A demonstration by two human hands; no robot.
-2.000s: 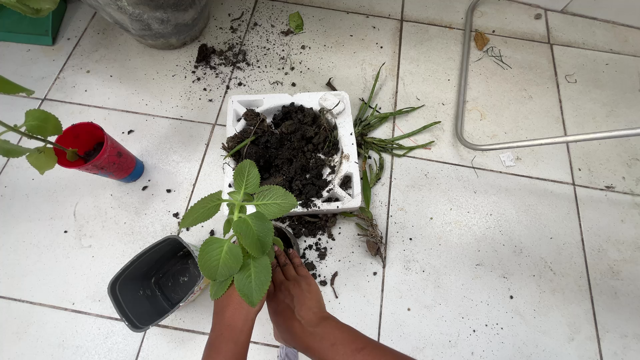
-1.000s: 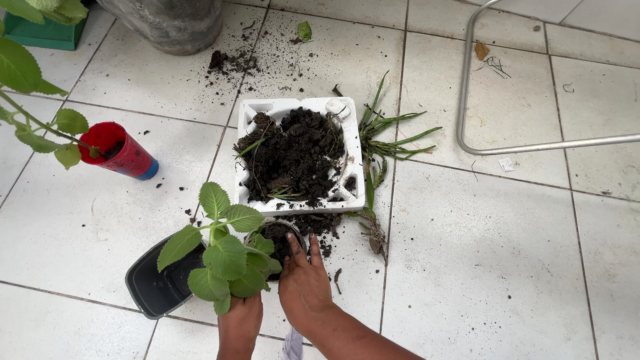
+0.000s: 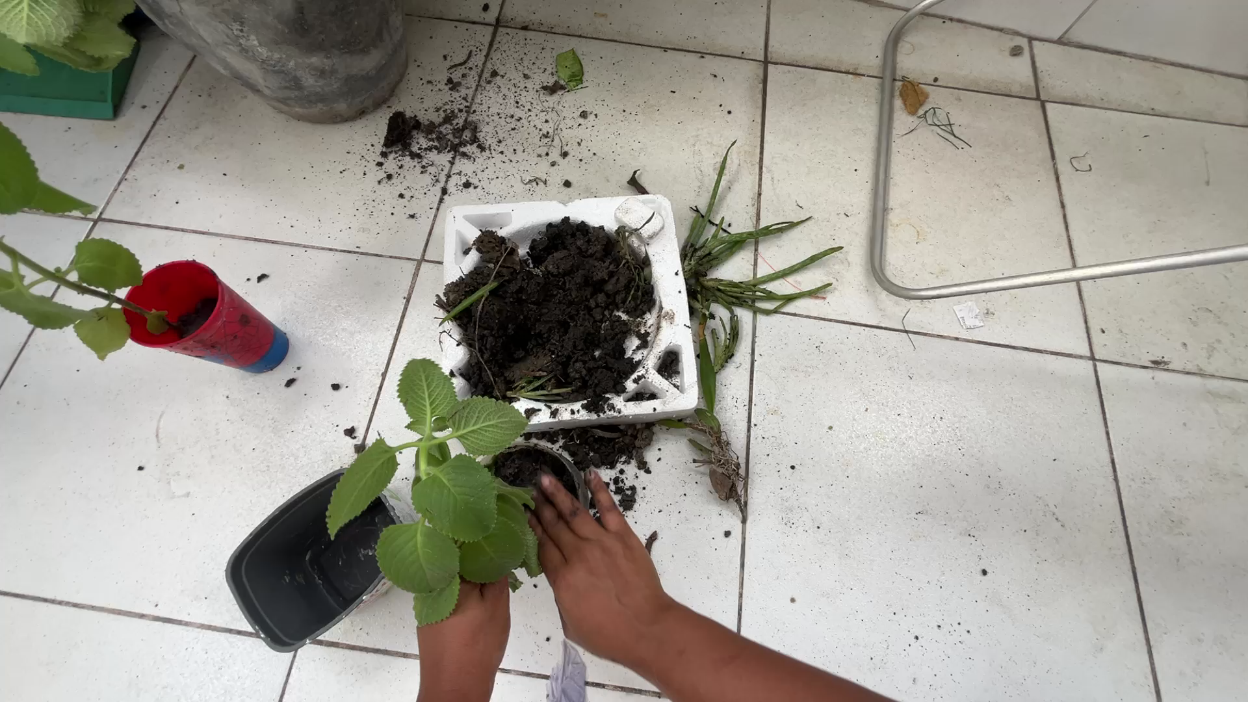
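A leafy green plant with scalloped leaves leans over a small round pot of dark soil. My right hand is at the pot's near right side, its fingertips on the soil and rim. My left hand is under the leaves, its fingers hidden, so its hold cannot be told. Beyond the pot sits a white styrofoam tray heaped with dark soil. To the left, a dark grey plastic container lies tilted beside the plant.
A red and blue cup holding a plant stem stands left. Uprooted strappy plants lie right of the tray. A large grey pot, a green planter and a metal tube frame stand around. Spilled soil dots the tiles.
My right hand has moved from beside the plant's base to the pot's right side and rim, where it stays. The plant and small pot have shifted, and more soil shows in the pot.
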